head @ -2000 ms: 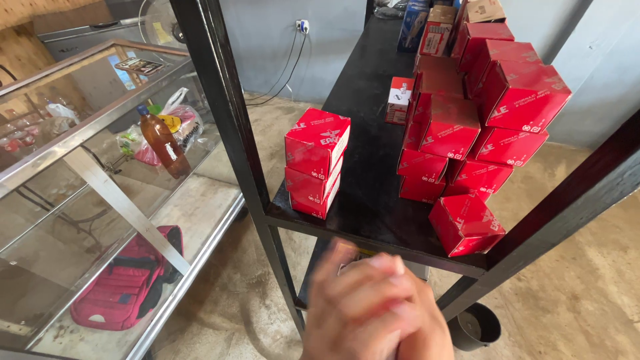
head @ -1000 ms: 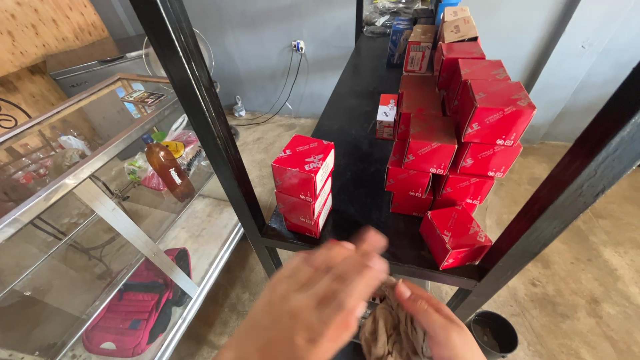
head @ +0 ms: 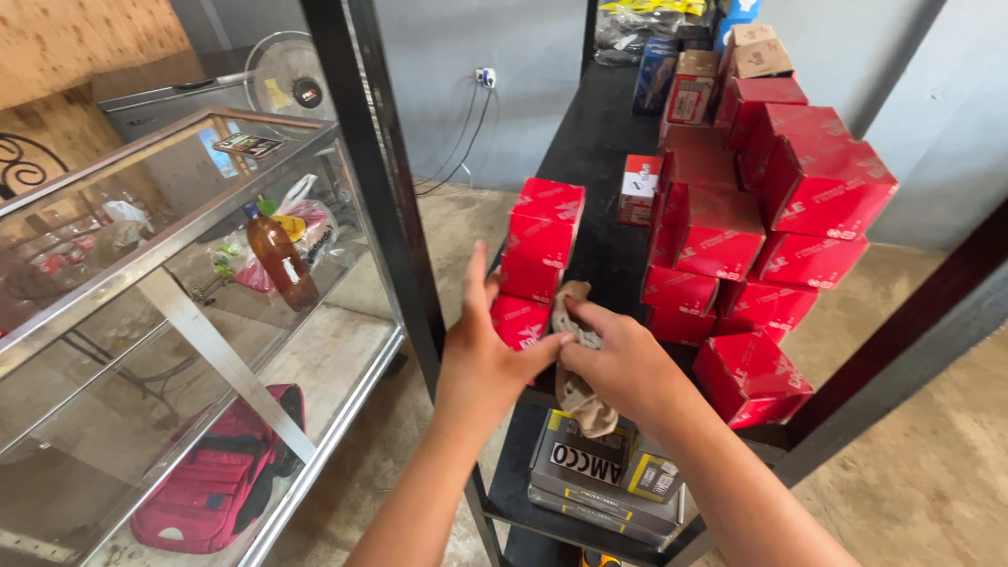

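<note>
My left hand (head: 492, 346) reaches around the lower part of a small stack of red cardboard boxes (head: 543, 228) at the left edge of a black metal shelf (head: 602, 118). Its thumb lies across the front of the lowest box and its fingers are at the left side; the stack stands on the shelf. My right hand (head: 614, 346) pinches a crumpled beige cloth (head: 583, 402) close to the right side of that stack. The cloth hangs down in front of the shelf edge. Further right, more red boxes (head: 720, 232) are piled up, and a single tilted one (head: 752, 378) sits at the front.
Black shelf uprights (head: 394, 173) rise on both sides. Grey and yellow boxes (head: 583, 457) lie on the level below. A glass display case (head: 197, 181) at left holds a brown bottle (head: 279, 256) and a pink backpack (head: 213, 480). A small red and white box (head: 639, 189) stands mid-shelf.
My hands were together in front of the shelf; the left hand has moved to the left stack and now touches it. The cloth is now up beside the boxes in my right hand.
</note>
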